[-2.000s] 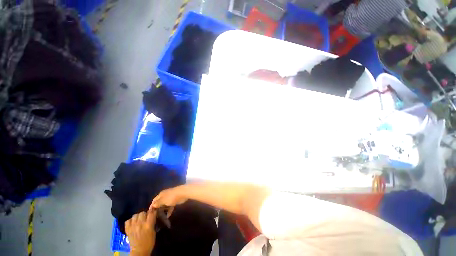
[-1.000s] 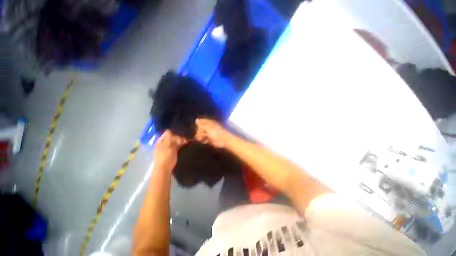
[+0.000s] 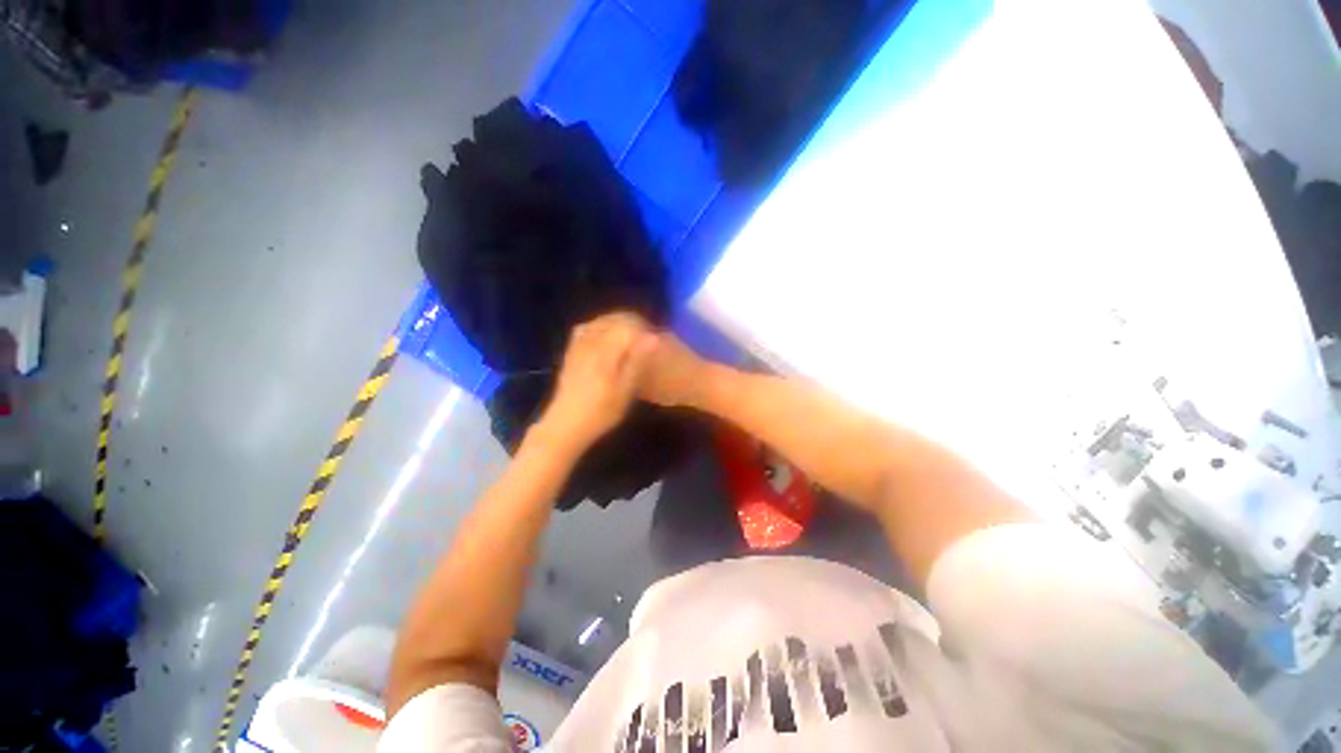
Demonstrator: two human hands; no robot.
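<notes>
A thick bundle of black pieces (image 3: 537, 243) lies over the near edge of the blue bin (image 3: 610, 88), with ruffled edges. It narrows at the middle, and a smaller black part hangs below. My left hand (image 3: 597, 368) and my right hand (image 3: 659, 365) are pressed together at this narrow part, both closed. The fingertips overlap and hide what lies between them. A faint thin line shows just left of my left hand; I cannot tell clearly if it is a cord.
The white table (image 3: 1000, 280) is to the right, with white sewing machine parts (image 3: 1235, 493) at its near right. More black pieces (image 3: 772, 74) lie in the bin. A red stool (image 3: 765, 508) is below the table edge. A white machine labelled JACK (image 3: 544, 674) is at the bottom.
The view has turned down and left. My hands, apart on the bundle earlier, are now together at its middle. The bundle stays over the blue bin's edge.
</notes>
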